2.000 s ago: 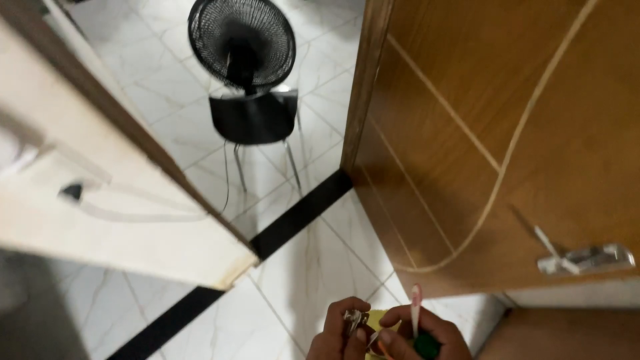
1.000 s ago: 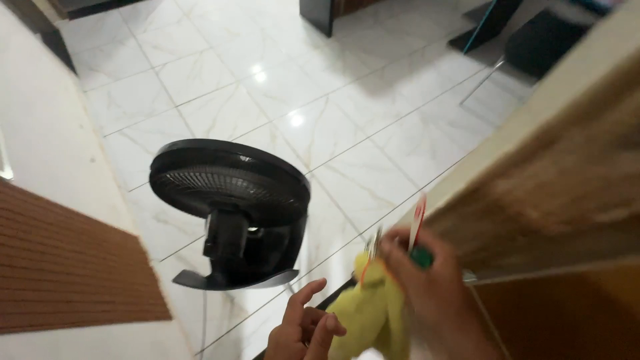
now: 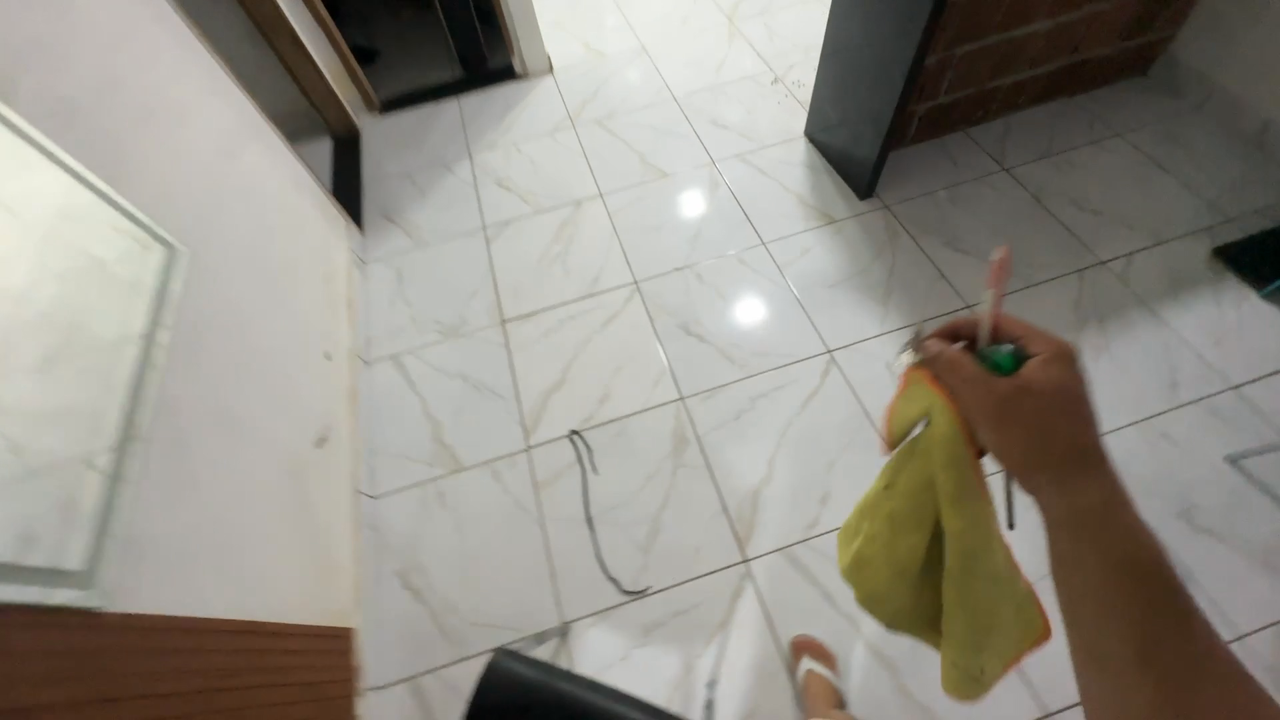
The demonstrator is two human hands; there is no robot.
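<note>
My right hand [image 3: 1030,410] is closed on a bundle of things at the right. A yellow-green cloth [image 3: 940,540] with an orange edge hangs down from it. Out of the top of the fist sticks a slim pinkish-white handle [image 3: 997,280], perhaps a toothbrush. Beside it shows the green handle [image 3: 1002,358] of what looks like a screwdriver, with a thin dark shaft below the hand. Small metal pieces [image 3: 910,352] are at the fingertips, too blurred to name. My left hand is out of view.
White tiled floor [image 3: 600,370] bears a dark cord [image 3: 590,510]. A black object [image 3: 560,690] and my sandalled foot [image 3: 818,675] are at the bottom. A framed mirror or glass [image 3: 80,370] is on the left wall; a dark panel end [image 3: 865,90] stands at upper right.
The view has moved from the doorway and fan to the tiled floor beyond. My left hand has left the view. My right hand still holds the cloth and the slim handle.
</note>
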